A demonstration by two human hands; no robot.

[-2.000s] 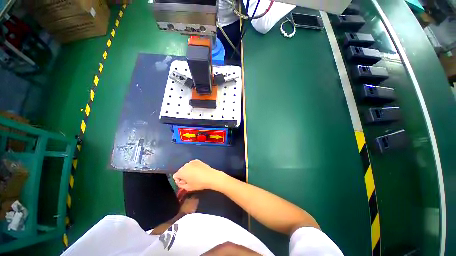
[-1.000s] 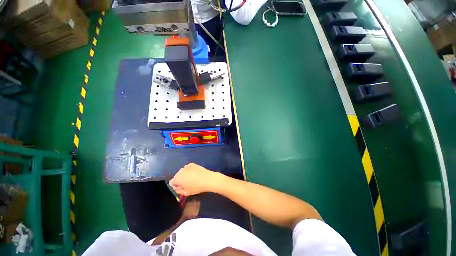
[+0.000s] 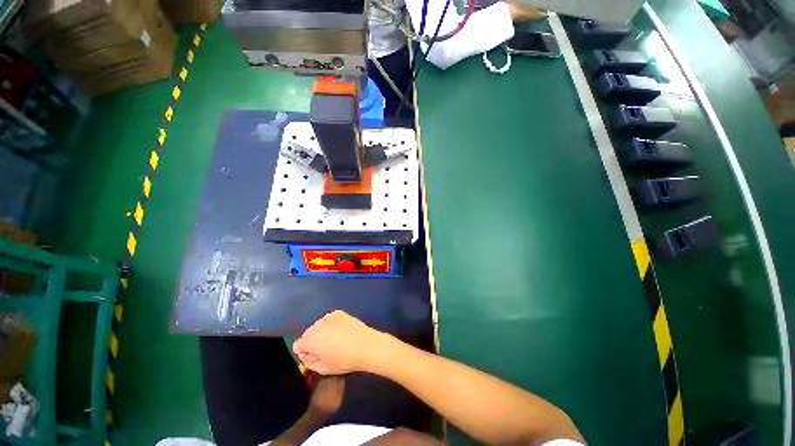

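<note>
The dark plastic housing [image 3: 337, 138] stands tilted in the orange fixture [image 3: 347, 193] on the perforated base plate [image 3: 296, 203]. The blue start control [image 3: 346, 260] with a red panel and yellow arrows is at the plate's front. My right hand [image 3: 336, 343] is curled like a fist before the table's front edge, away from the fixture. My left hand [image 3: 328, 396] is lower, partly hidden beneath it and darkly lit. A small red thing shows between my hands; I cannot tell whether either holds it.
The press head [image 3: 301, 39] hangs above and behind the fixture. Several dark housings [image 3: 658, 152] lie in a row at right beyond the pale rail [image 3: 601, 139]. A phone [image 3: 533, 44] and a white loop lie at the green surface's far end. Another person's sleeve [image 3: 462, 35] is behind.
The camera view has shifted, but the housing stays in the fixture. My hands keep nearly the same pose before the table. The other person's hand now shows near the phone.
</note>
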